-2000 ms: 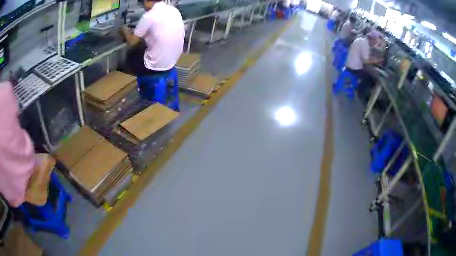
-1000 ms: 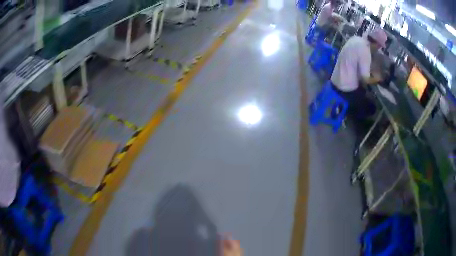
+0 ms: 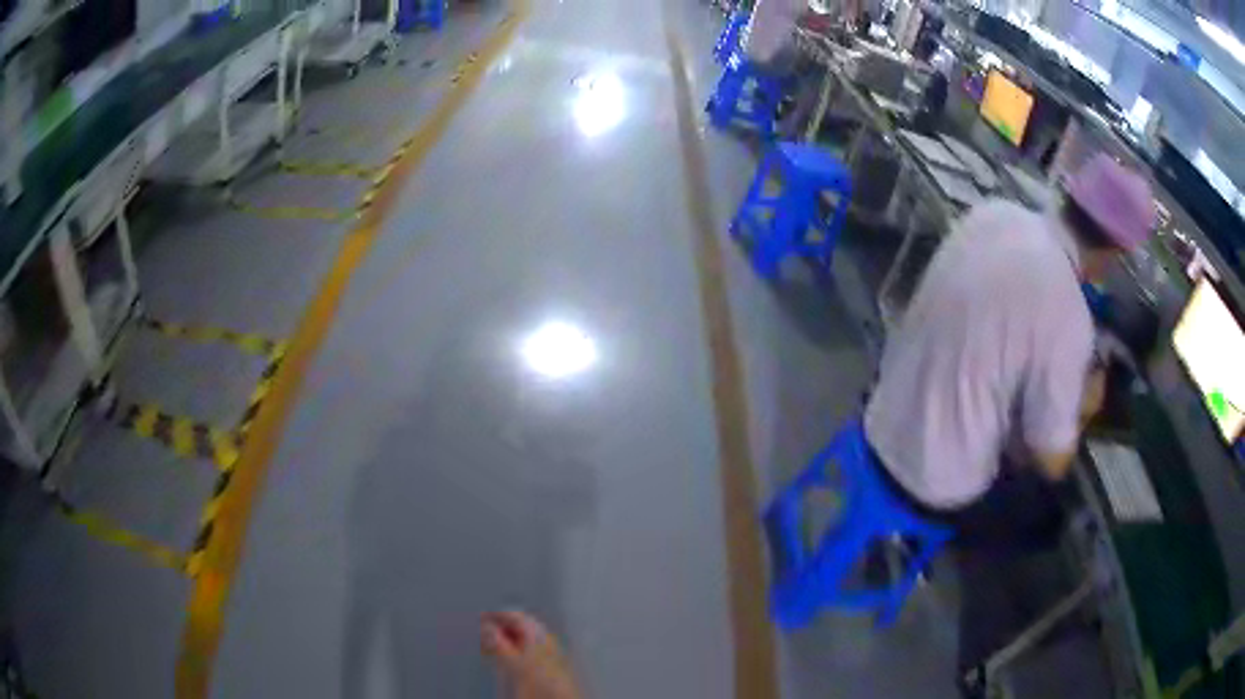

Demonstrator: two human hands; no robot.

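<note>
One bare hand, which looks like my right hand (image 3: 526, 651), shows small and blurred at the bottom edge, with the forearm cut off below it. Its fingers look curled in and no object shows in it. It is above the grey floor (image 3: 614, 546) of a walkway. My left hand is not in view. A dark shadow lies on the floor ahead.
At right, a person (image 3: 983, 355) in a pink cap sits on a blue stool (image 3: 847, 526) at a green bench (image 3: 1181, 574) with a lit monitor (image 3: 1212, 358). Another blue stool (image 3: 796, 198) stands farther on. Benches (image 3: 103, 164) and yellow-black floor tape (image 3: 178, 433) are at left.
The view has moved forward along the walkway. The seated person at right is nearer. The brown-topped stacks at left have left the view. The hand has come into view at the bottom.
</note>
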